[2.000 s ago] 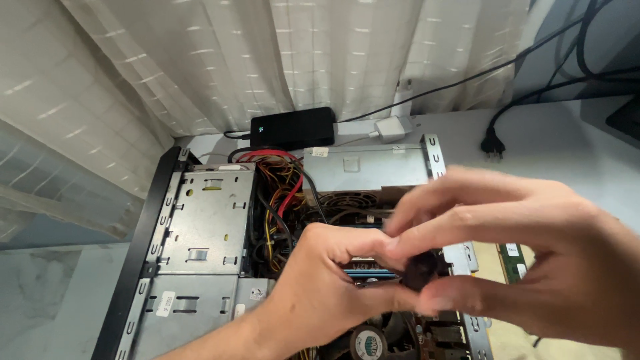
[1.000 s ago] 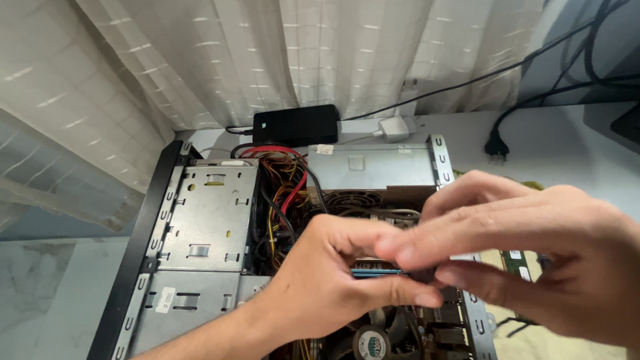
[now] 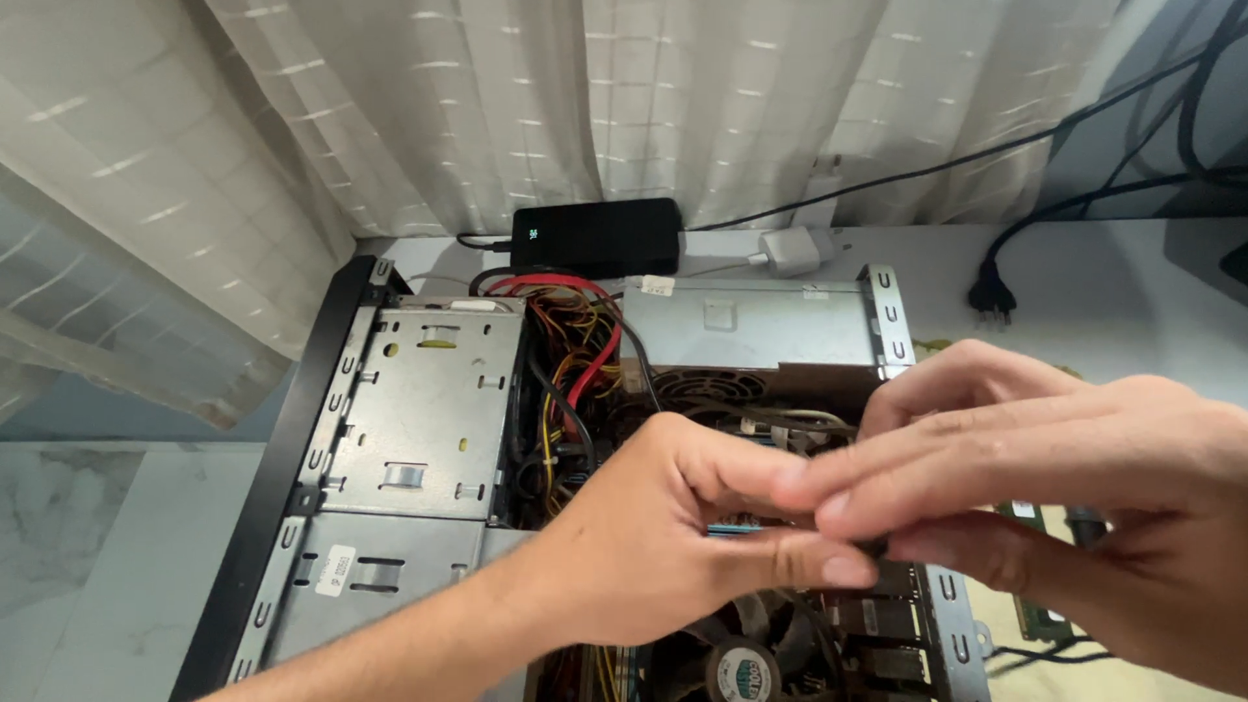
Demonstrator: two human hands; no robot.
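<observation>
Over an opened desktop computer case (image 3: 439,419), both hands meet at the fingertips. My left hand (image 3: 692,517) and my right hand (image 3: 1033,487) pinch a small dark object (image 3: 871,546) between them; fingers cover most of it, so its kind cannot be told. Beneath them are a Cooler Master CPU fan (image 3: 746,673) and part of the motherboard. The metal power supply (image 3: 751,322) lies above the hands in the view. Red, yellow and black cables (image 3: 575,361) run between it and the drive cage (image 3: 439,409). A green memory module (image 3: 1038,604) is partly hidden behind my right hand.
A black power bank with a lit display (image 3: 595,236) and a white charger plug (image 3: 792,251) lie behind the case, by the curtain (image 3: 682,107). A black power plug (image 3: 992,292) rests on the white table (image 3: 1102,263). Thin black cables (image 3: 1043,655) lie right of the case.
The dark object showed more between the fingers two seconds ago; the fingers now cover most of it. My right hand's fingers have closed in over my left fingertips.
</observation>
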